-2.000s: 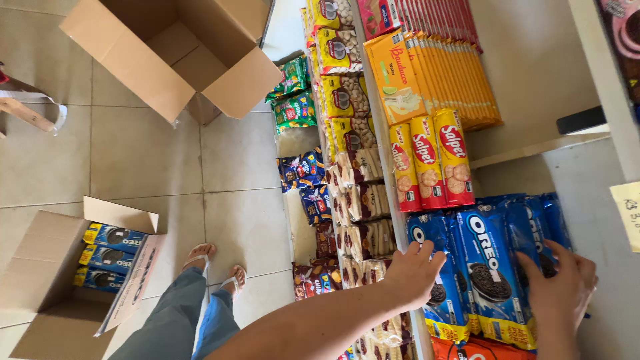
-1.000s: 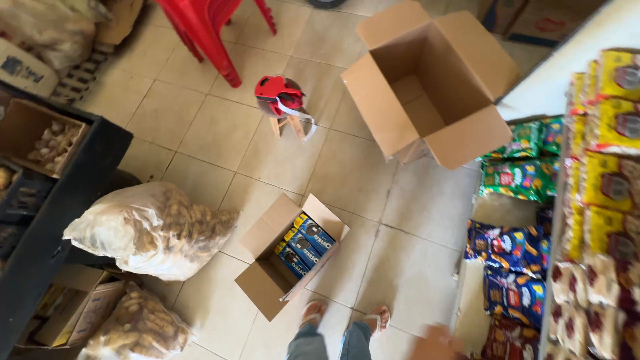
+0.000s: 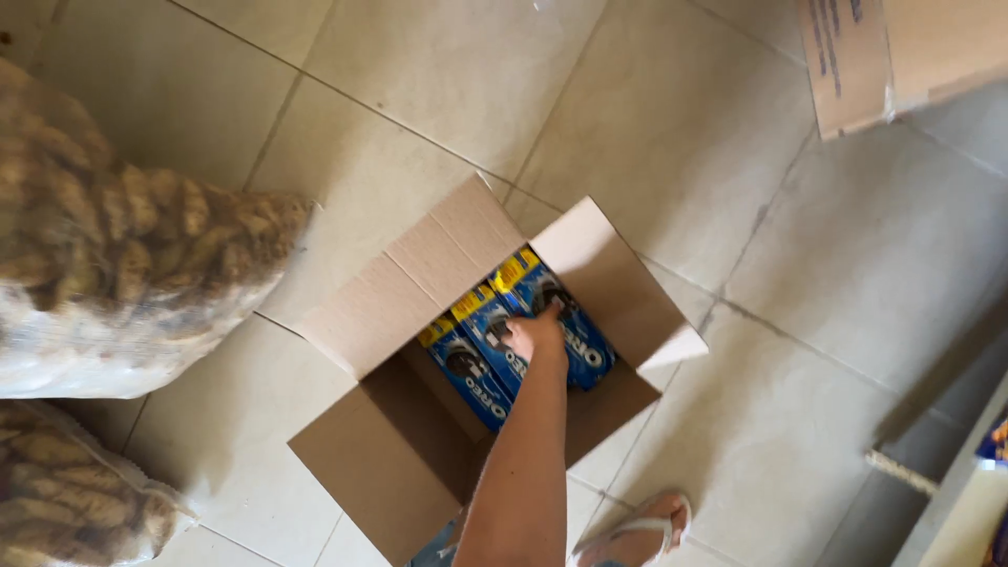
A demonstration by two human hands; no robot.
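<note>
My left hand (image 3: 539,332) reaches down into an open cardboard box (image 3: 398,465) on the floor. Its fingers are spread over blue Oreo cookie packages (image 3: 465,362) and touch the middle and right ones; no firm grip shows. The packages lie side by side, with yellow ends toward the upper left and cookie pictures facing up. My forearm crosses the box's lower edge and hides part of its inside. My right hand is out of view.
Clear bags of tubers or similar brown produce (image 3: 134,228) stand at the left. Another cardboard box (image 3: 945,55) is at the upper right. My sandalled foot (image 3: 642,531) is just below the box, and a shelf edge (image 3: 957,488) runs at the lower right.
My hands were at the Oreo packages on the shelf two seconds ago; my left hand is now inside the floor box. The view has swung from the shelf to the floor.
</note>
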